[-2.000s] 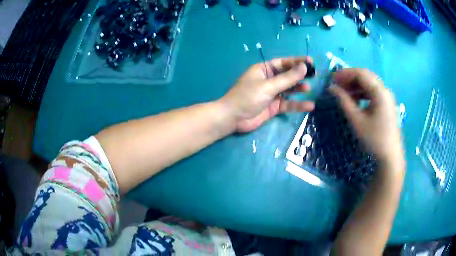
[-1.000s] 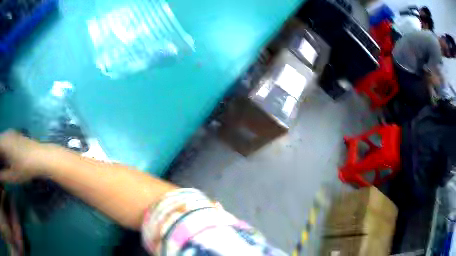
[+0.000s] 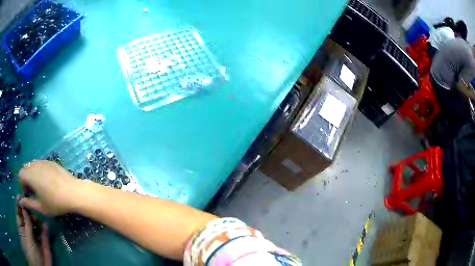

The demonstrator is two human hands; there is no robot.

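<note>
A clear pocketed tray point(image 3: 107, 137) lies at the lower left, partly under my right forearm. Round black parts point(image 3: 96, 170), some with silver or pale faces, fill many pockets. White pieces point(image 3: 95, 122) sit on its far corner. My right hand point(image 3: 47, 188) is over the tray's left side with its fingers bent down. My left hand point(image 3: 34, 234) is just below it, near the left edge and cut off by the lower edge. The fingertips are close together; whether either hand holds a part cannot be seen.
A second clear tray point(image 3: 156, 65) with white pieces lies farther along the green mat. A blue bin point(image 3: 44, 39) of dark parts and a loose dark pile point(image 3: 15, 117) are at left. Beyond the bench edge are a wrapped carton point(image 3: 307, 140), black crates point(image 3: 390, 65), red stools point(image 3: 416, 179) and a person point(image 3: 452, 65).
The view has swung right since two seconds ago, so the hands and filled tray now show at lower left. Since one second ago the picture is sharper and more of my left hand shows.
</note>
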